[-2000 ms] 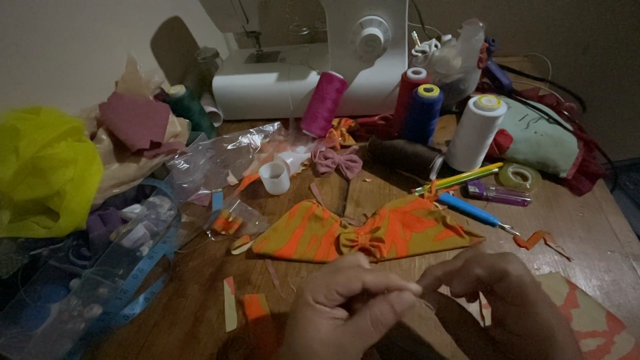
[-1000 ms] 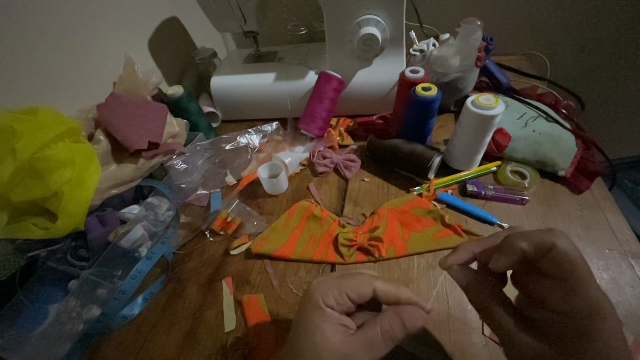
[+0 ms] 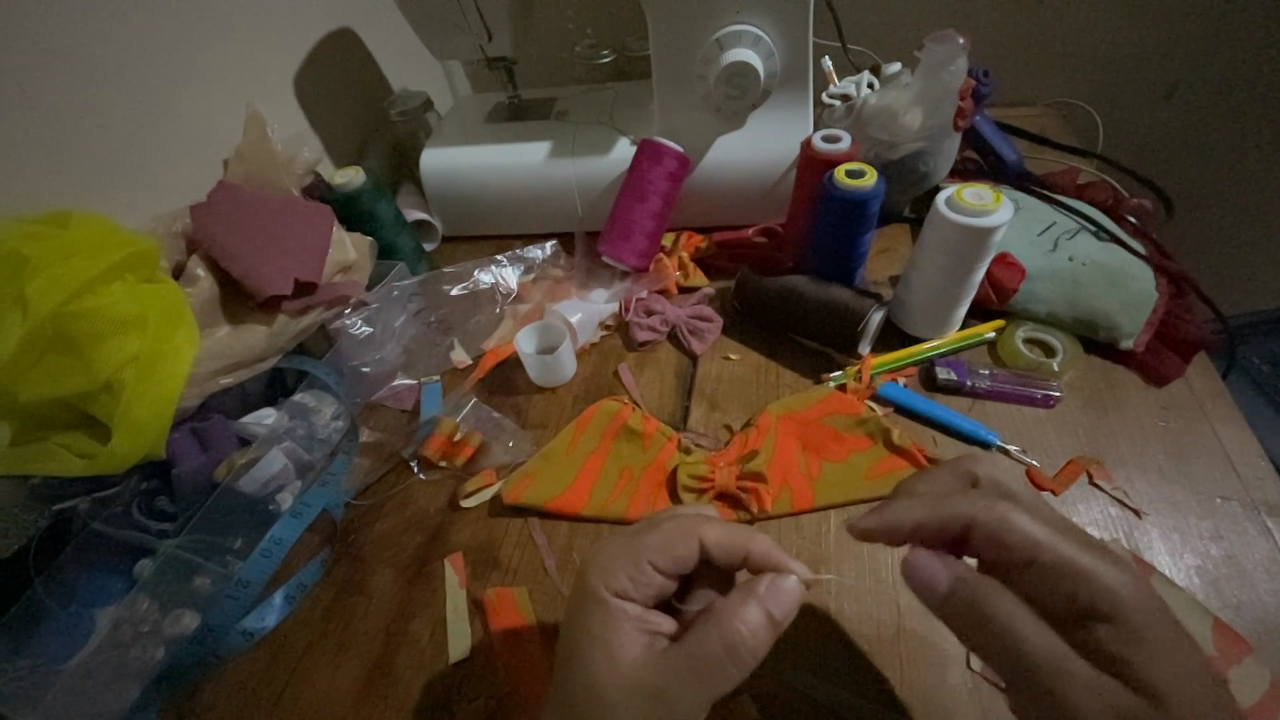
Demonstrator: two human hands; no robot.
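Observation:
My left hand (image 3: pixel 690 610) pinches a fine pale thread or needle (image 3: pixel 825 577) between thumb and forefinger, its tip pointing right; which of the two it is, I cannot tell. Just to the right, my right hand (image 3: pixel 1010 580) hovers with thumb and forefinger apart and nothing visible between them. Beyond both hands, an orange and olive fabric piece (image 3: pixel 590 460) with gathered halves lies flat on the wooden table (image 3: pixel 380 600). A matching bow (image 3: pixel 725 480) sits at its middle. Orange and cream fabric strips (image 3: pixel 457 605) rest left of my left hand.
A white sewing machine (image 3: pixel 560 170) stands at the back, with thread cones (image 3: pixel 645 205) before it. A seam ripper (image 3: pixel 940 415), a lighter (image 3: pixel 995 383) and tape (image 3: pixel 1040 348) lie at right. Yellow tulle (image 3: pixel 90 350), a clear plastic box (image 3: pixel 220 540) and a blue measuring tape (image 3: pixel 285 560) fill the left.
My right hand first moved away to the right from my left hand, then came back nearer to it. Its thumb and forefinger, together one second ago, are now apart.

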